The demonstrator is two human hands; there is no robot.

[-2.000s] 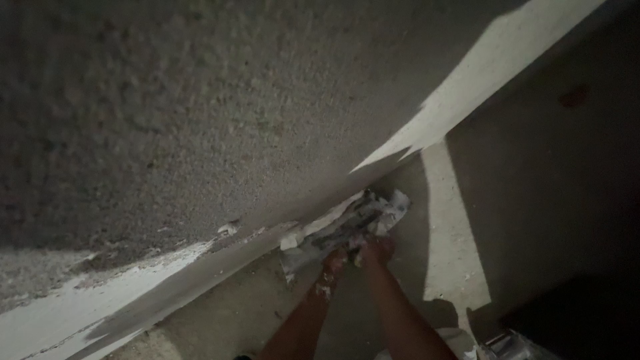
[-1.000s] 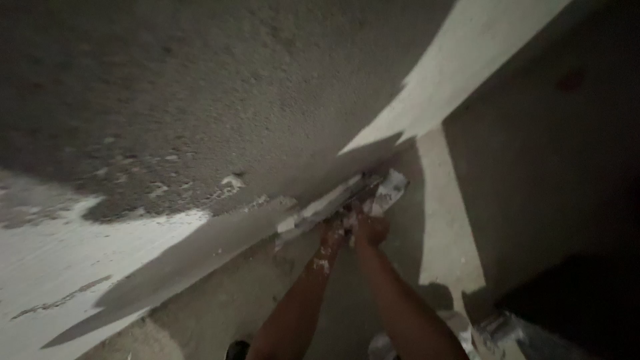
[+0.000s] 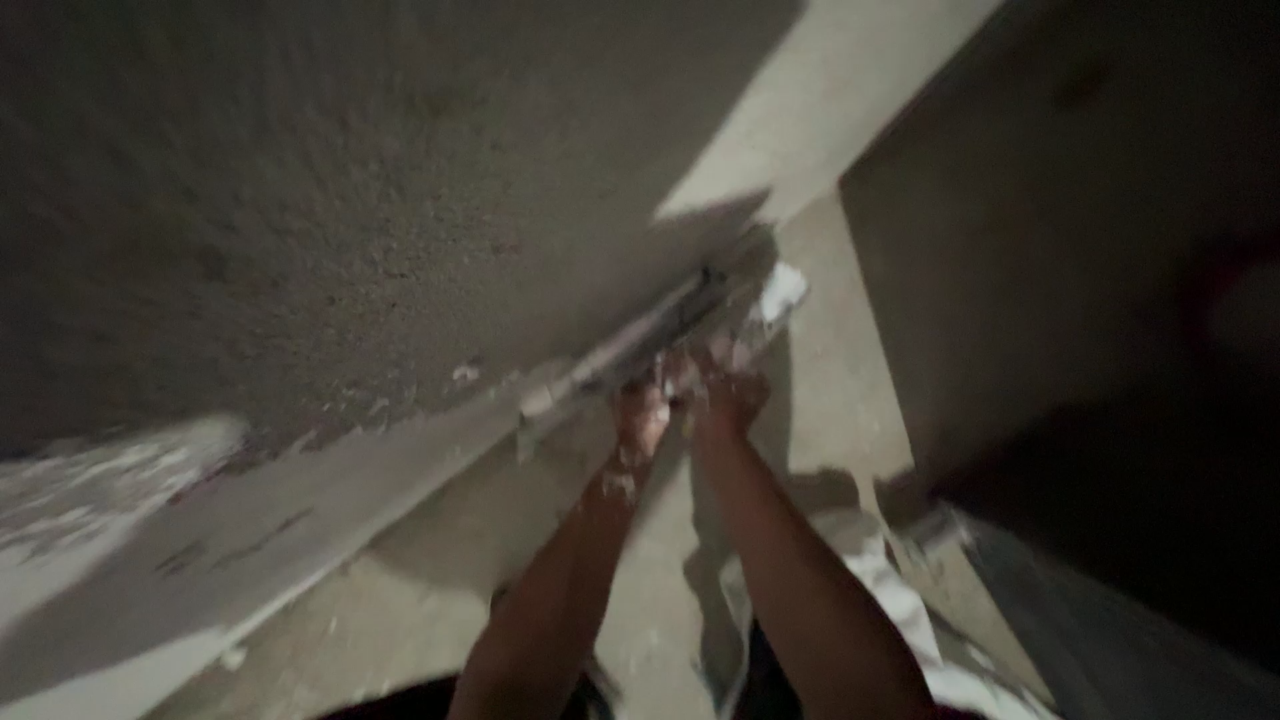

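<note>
Low at the foot of the rough plastered wall (image 3: 400, 230), a long plastering blade (image 3: 655, 325) lies along the wall, slanting up to the right, with pale plaster along its edge. My left hand (image 3: 640, 410), smeared with plaster at the wrist, is closed on the back of this blade. Beside it, my right hand (image 3: 730, 390) grips a plaster-smeared hand tool, blurred in its outline. White plaster (image 3: 783, 290) shows at the tool's far end. The fingers and handles are partly hidden by the hands and by blur.
The concrete floor (image 3: 650, 600) meets the wall in a slanting edge. A lit wall corner stands ahead, with a dark surface (image 3: 1050, 200) at the right. Crumpled white sheeting (image 3: 900, 600) lies by my right forearm. Shadows cross the floor and wall.
The plastered hand tool, spread wide over the blade two seconds ago, now shows only partly beside it. Both hands remain low by the wall's foot. The view has shifted slightly.
</note>
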